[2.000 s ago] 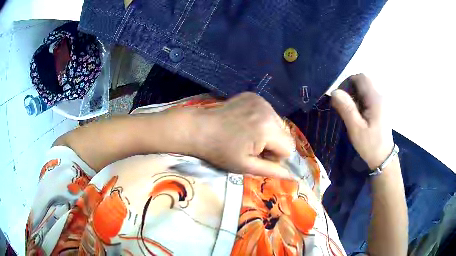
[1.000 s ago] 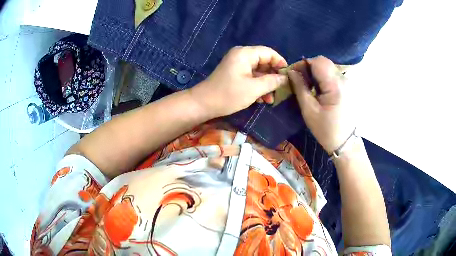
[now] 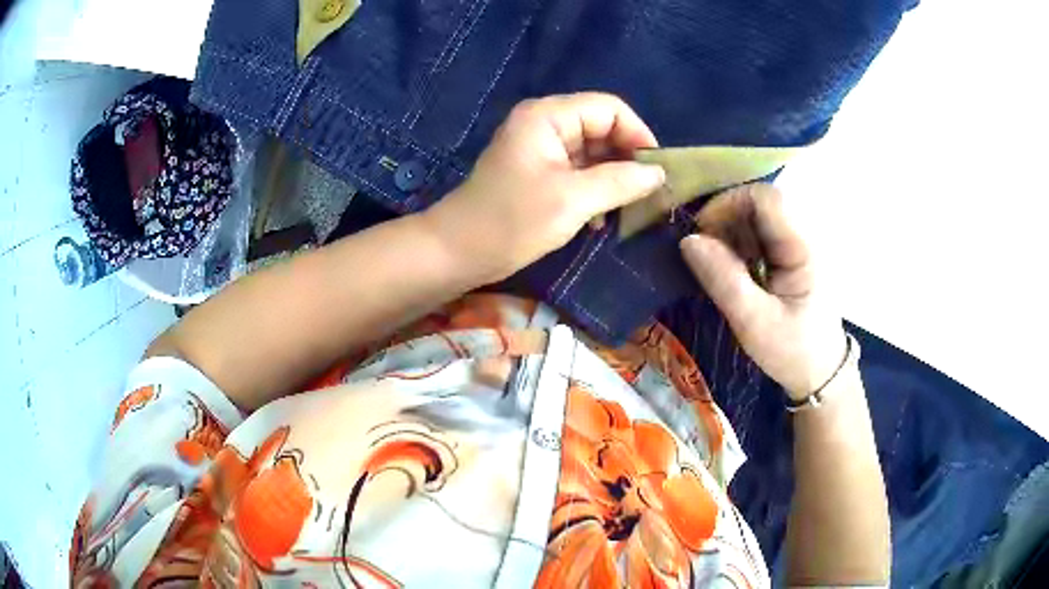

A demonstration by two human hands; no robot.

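The dark blue denim garment [image 3: 644, 69] with pale topstitching spreads from the top of the view toward my lap. My left hand [image 3: 564, 173] pinches a tan-khaki pointed piece [image 3: 719, 173] at its upper left edge and holds it turned up from the denim. My right hand [image 3: 753, 270] is just right of and below this piece, fingers curled around small dark thread snips, mostly hidden in the palm. Their dark tip [image 3: 684, 216] shows at the khaki piece's lower edge. A dark round button [image 3: 411, 175] sits on the waistband left of my left hand.
Another khaki point [image 3: 322, 25] with a yellow button lies at the upper left. A clear bin [image 3: 236, 230] at the left holds a floral cloth bag [image 3: 190, 190]; a bottle [image 3: 78, 262] is beside it. White tabletop [image 3: 943, 196] shows at right, more denim [image 3: 955, 449] at lower right.
Both hands have moved up to the garment's edge since the oldest frame. Since the middle frame, the khaki piece has opened out to the right, and my right hand has shifted down.
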